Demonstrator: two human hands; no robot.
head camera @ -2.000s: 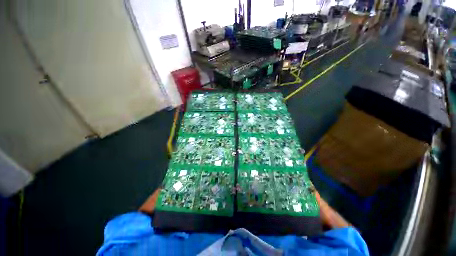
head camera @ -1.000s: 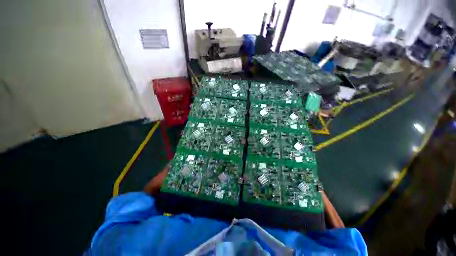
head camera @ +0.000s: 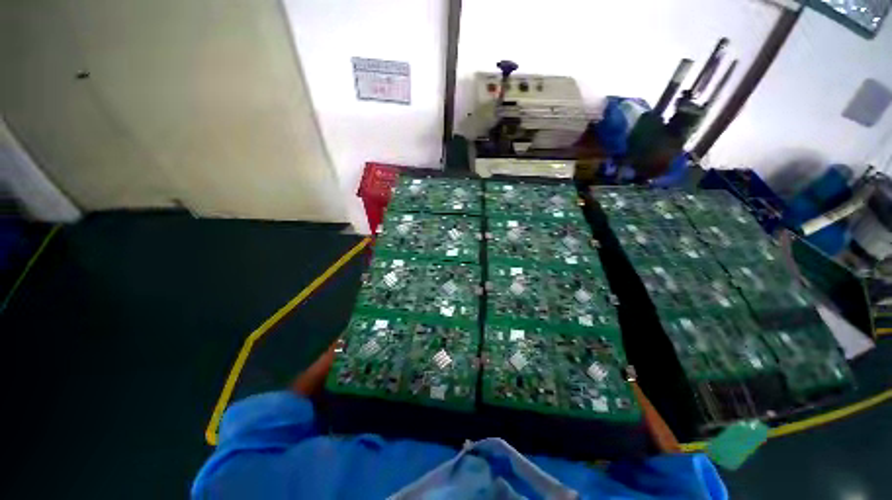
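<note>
A stack of boards on black foam point(head camera: 479, 293) is held level in front of my body, two green populated panels side by side on top. My left hand point(head camera: 315, 375) shows only in part at the stack's near left side. My right hand point(head camera: 655, 420) shows only in part at its near right side. The fingers of both hands are hidden under and beside the stack. Another stack of populated panels point(head camera: 724, 283) lies just to the right, with a small green card point(head camera: 737, 444) at its near corner.
A beige machine with a dark knob point(head camera: 528, 112) stands behind the stacks at the wall. A red bin point(head camera: 378, 195) is behind the held stack's far left corner. A yellow floor line point(head camera: 293, 308) runs at left, near a pale door point(head camera: 176, 107). Blue items and dark upright tools are at back right.
The view has turned and moved closer to the machine and the other board stack, which now lies beside the held stack on the right. Both hands still hold the stack.
</note>
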